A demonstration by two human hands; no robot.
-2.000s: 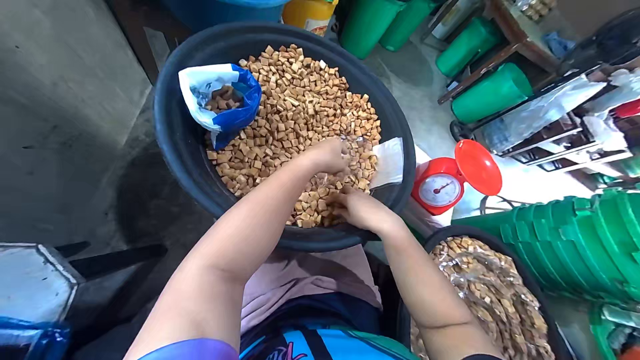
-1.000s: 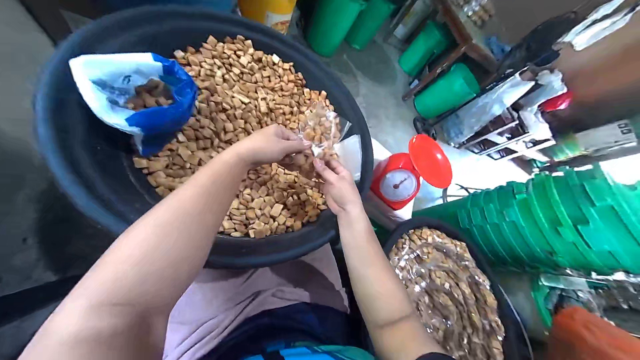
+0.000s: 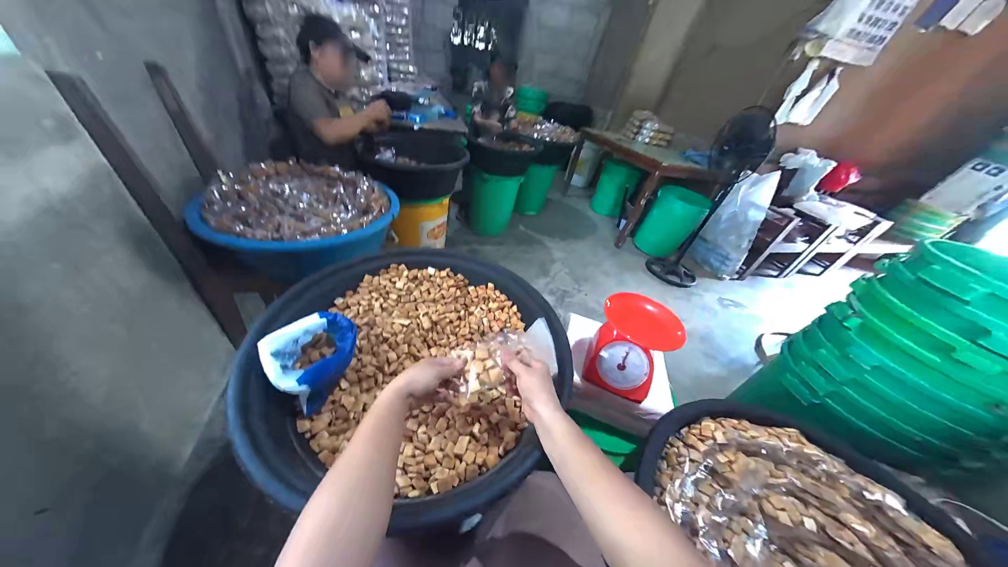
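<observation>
Brown cube-shaped snack pieces [image 3: 449, 449] fill much of a large black plastic tub [image 3: 264, 441] in front of me. Over them, a clear plastic bag with pieces inside [image 3: 487, 368] is held between my two hands. My left hand [image 3: 429, 378] grips its left side, and my right hand [image 3: 531, 382] grips its right side. A blue and white bag [image 3: 331, 358] with darker brown pieces in it leans inside the tub's left wall. White sheets, perhaps plastic [image 3: 542, 346], lie against the right wall, beside my right hand.
Right of the tub stands a red dial scale [image 3: 624, 364]. A black tub of bagged pieces [image 3: 669, 429] is at lower right, near stacked green buckets [image 3: 890, 354]. Beyond my tub are a blue basin of filled bags [image 3: 295, 244], a pedestal fan [image 3: 673, 272] and two people near other tubs.
The view has tilted up and now takes in the room beyond. Two seconds ago my hands were down at the pieces; now they hold the clear bag above them.
</observation>
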